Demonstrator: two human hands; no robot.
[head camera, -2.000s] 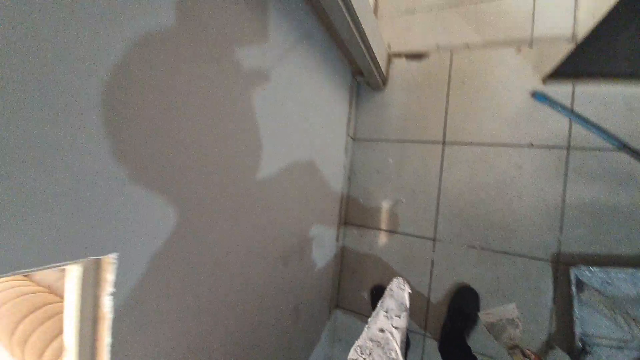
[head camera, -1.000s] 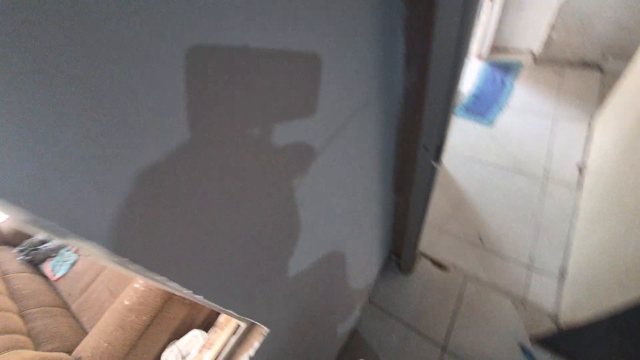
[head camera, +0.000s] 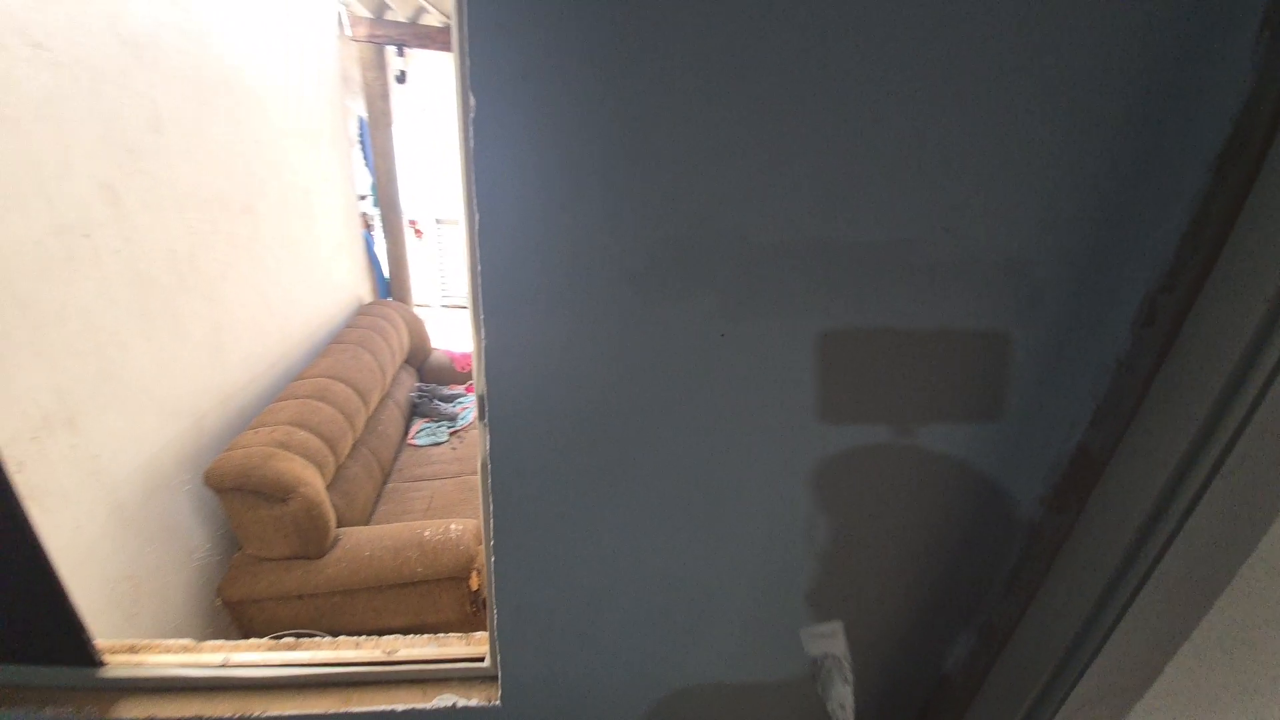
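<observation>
Neither my left hand nor my right hand shows in the head view. Low in the picture, a pale, smeared object (head camera: 832, 668) with a flat top edge rises in front of the grey-blue wall (head camera: 680, 330); it may be a plaster-covered tool, and whatever holds it is out of frame. My shadow, a head with a rectangular shape above it, falls on the right part of this wall. Small pale marks show at the wall's rough edge beside the opening.
Left of the wall is an opening with a rough sill (head camera: 300, 655). Through it stand a brown fabric sofa (head camera: 340, 430) with crumpled cloths (head camera: 440, 410), a pale wall (head camera: 170, 300) and a wooden post (head camera: 385, 170). A door frame (head camera: 1150, 520) slants along the right.
The view has swung up from the tiled floor to the wall and opening. A pale, smeared object stands low in the picture two seconds ago and now, but not in the frame between.
</observation>
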